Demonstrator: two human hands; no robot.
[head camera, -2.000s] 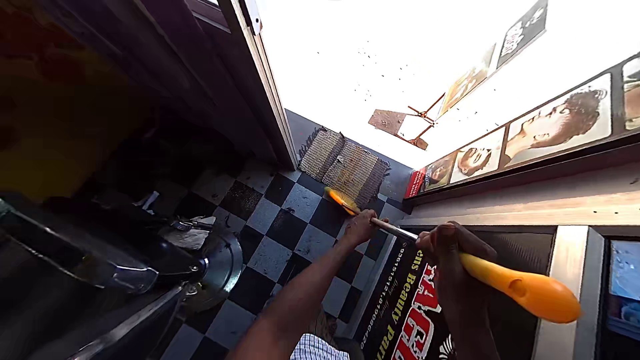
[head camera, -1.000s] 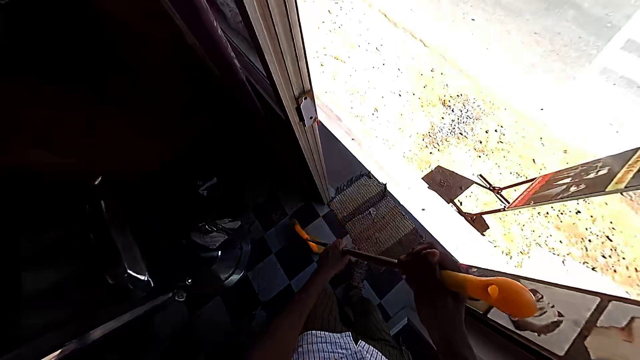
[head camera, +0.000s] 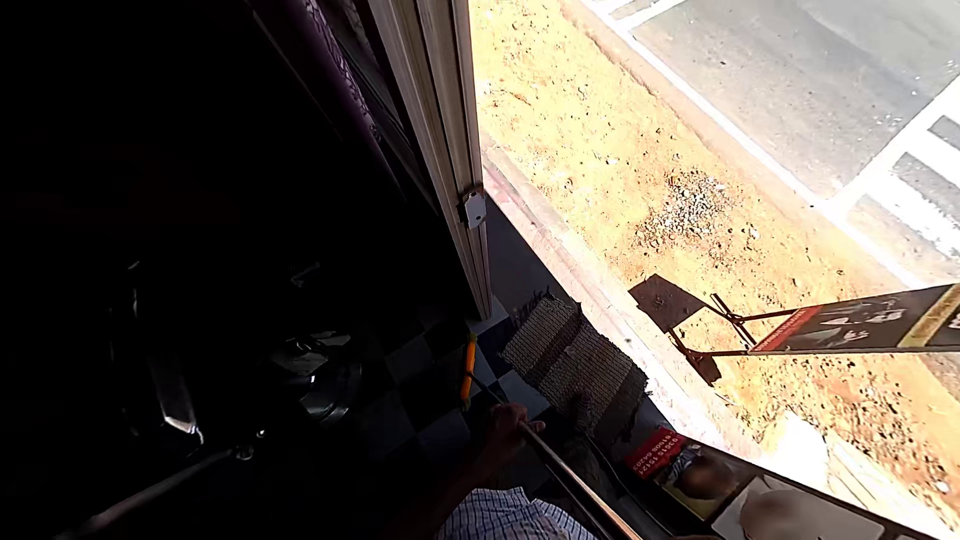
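My left hand (head camera: 514, 431) is closed around the metal pole (head camera: 574, 480) of a long-handled floor tool. At the pole's far end, its narrow orange head (head camera: 469, 371), of a floor wiper or a broom, lies on the dark checkered tile floor (head camera: 521, 390), left of a woven doormat (head camera: 574, 356). The pole runs down to the right and leaves view at the bottom edge. My right hand cannot be made out there, and the tool's yellow-orange grip end is out of view.
A ribbed door frame (head camera: 450, 150) with a metal latch plate (head camera: 474, 208) stands left of the doorway. In deep shadow at left is a chair's shiny metal base (head camera: 326, 397). Outside are a sign board on legs (head camera: 847, 322), sandy ground and a road. Picture panels (head camera: 697, 480) line the lower right.
The view has swung toward the street. The orange head now shows as a crossbar left of the doormat. My right hand and the yellow-orange grip end, seen before, have left the view.
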